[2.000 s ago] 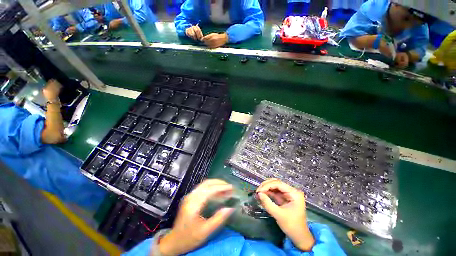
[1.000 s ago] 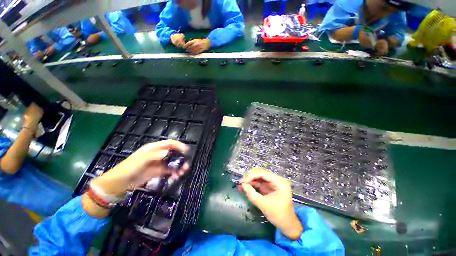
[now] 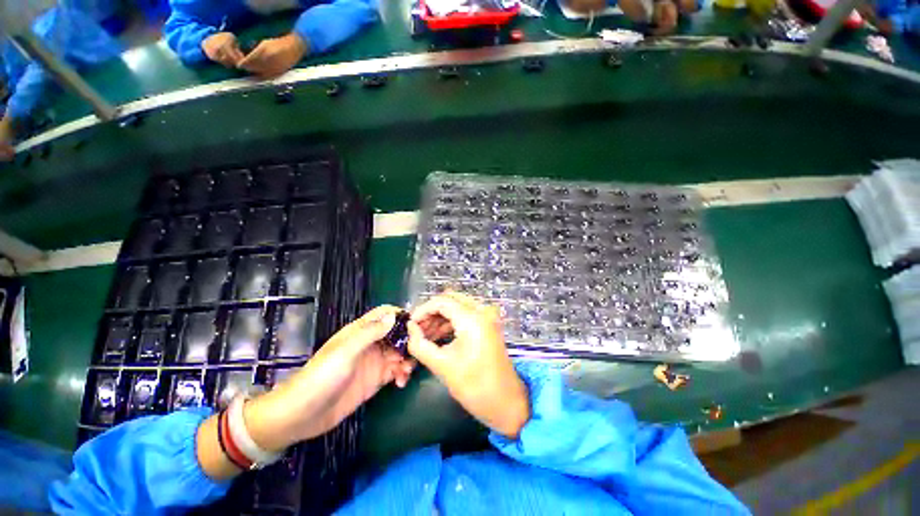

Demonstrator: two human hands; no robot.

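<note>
My left hand (image 3: 338, 368) holds a small dark shiny component (image 3: 399, 333) between thumb and fingers, at the right edge of the black tray stack. My right hand (image 3: 466, 353) touches the component from the right with thumb and fingertips; whether it pinches a separate small piece is hidden. The clear blister tray (image 3: 565, 267) lies to the right, its many pockets filled with small dark parts. The black blister tray (image 3: 257, 272) tops a tall stack at the left, with components in its front row of pockets.
A small orange-brown scrap (image 3: 670, 377) lies in front of the clear tray. White packet piles (image 3: 893, 217) stand at the far right. A red basket (image 3: 466, 18) and another person's hands (image 3: 257, 52) are across the line. Dark parts sit along the far rail.
My left hand has moved from above the black tray to meet my right hand, with the component held. The view has turned right, bringing in the white packets.
</note>
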